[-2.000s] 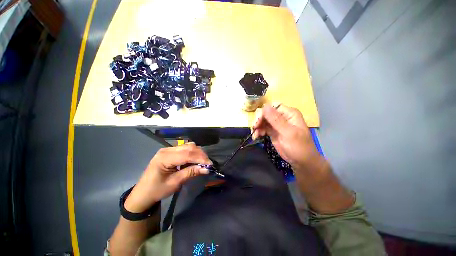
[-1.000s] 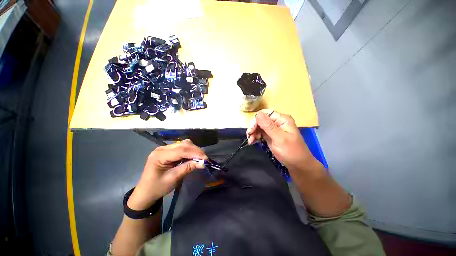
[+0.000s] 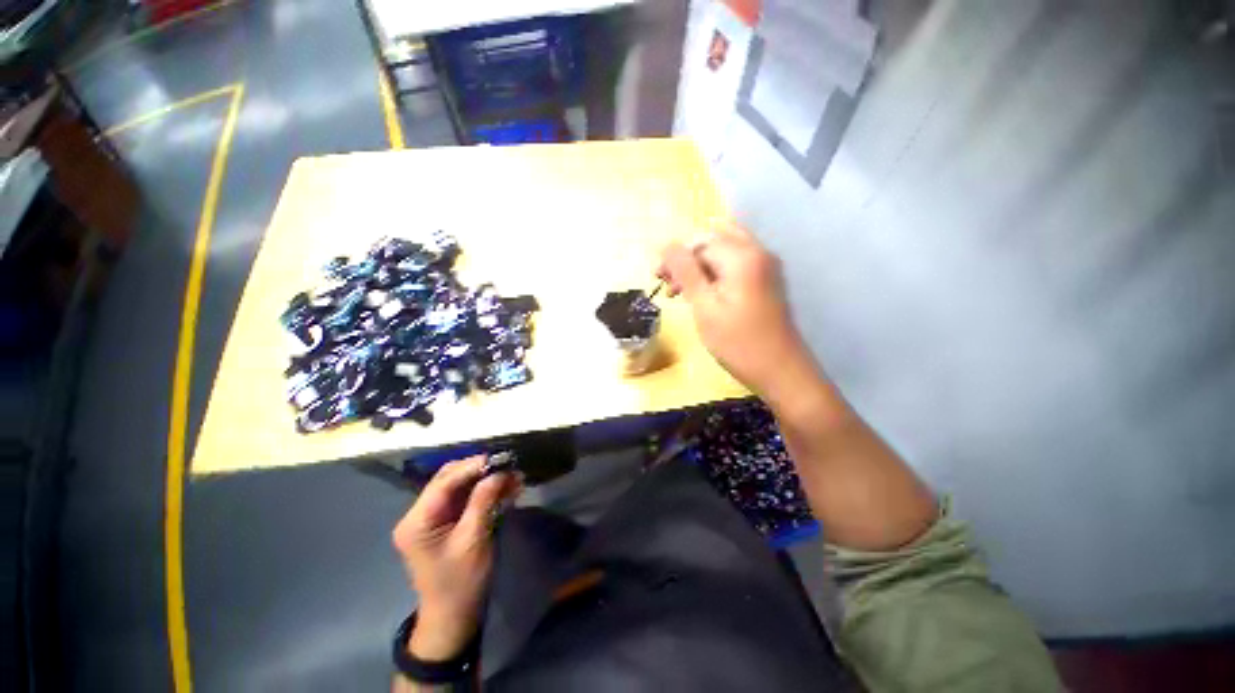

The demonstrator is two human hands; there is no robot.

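My left hand is below the table's near edge and pinches a black tab with a silver glint. My right hand is over the right side of the table and holds a thin dark applicator. The applicator's lower end is at the black top of the paint cup; whether its tip is inside cannot be told. A pile of black tabs with silver metal loops lies on the left of the table.
The yellow-tan table stands before me. A blue crate of small dark parts is below its right edge. Another table with blue things under it stands beyond. A yellow floor line runs at left.
My right hand has moved the applicator up from the tab to the cup. My left hand has drawn back slightly with the tab. The view has tilted up, showing more floor beyond the table.
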